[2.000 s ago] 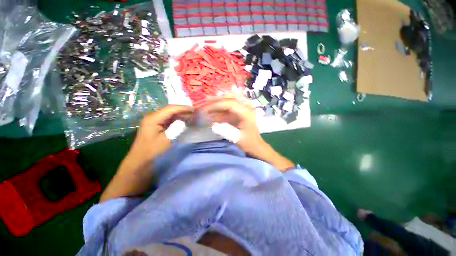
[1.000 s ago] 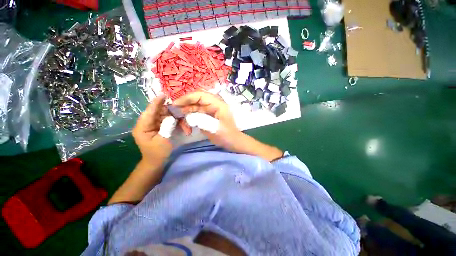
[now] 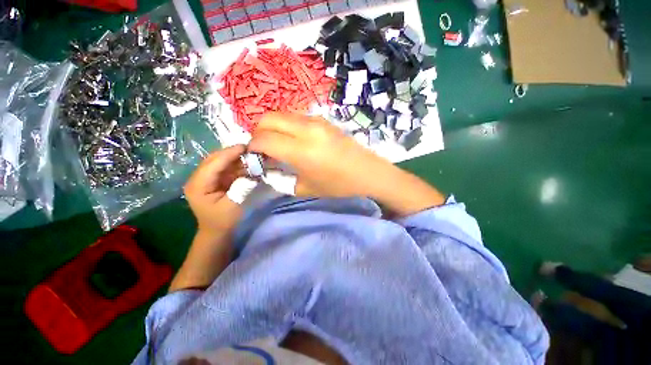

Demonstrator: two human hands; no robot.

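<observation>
My left hand and my right hand meet in front of my body, at the near edge of the white board. Between their fingertips they hold a small pale grey square plate. White coverings are on both thumbs. Just beyond my hands lies a pile of red strips. Right of it is a pile of black, grey and white square plates. At the left, shiny metal clips lie heaped on a clear plastic bag. The fingers hide part of the held plate.
A tray of grey squares with red lines stands behind the piles. A cardboard sheet with dark parts lies at the right. Small rings and plastic scraps lie beside it. A red stool stands lower left. Part of another person shows lower right.
A second ago the held piece looked darker, with red beside it; now it shows a pale face. My right hand has turned over it, its fingers closer to my left hand. The view has shifted slightly.
</observation>
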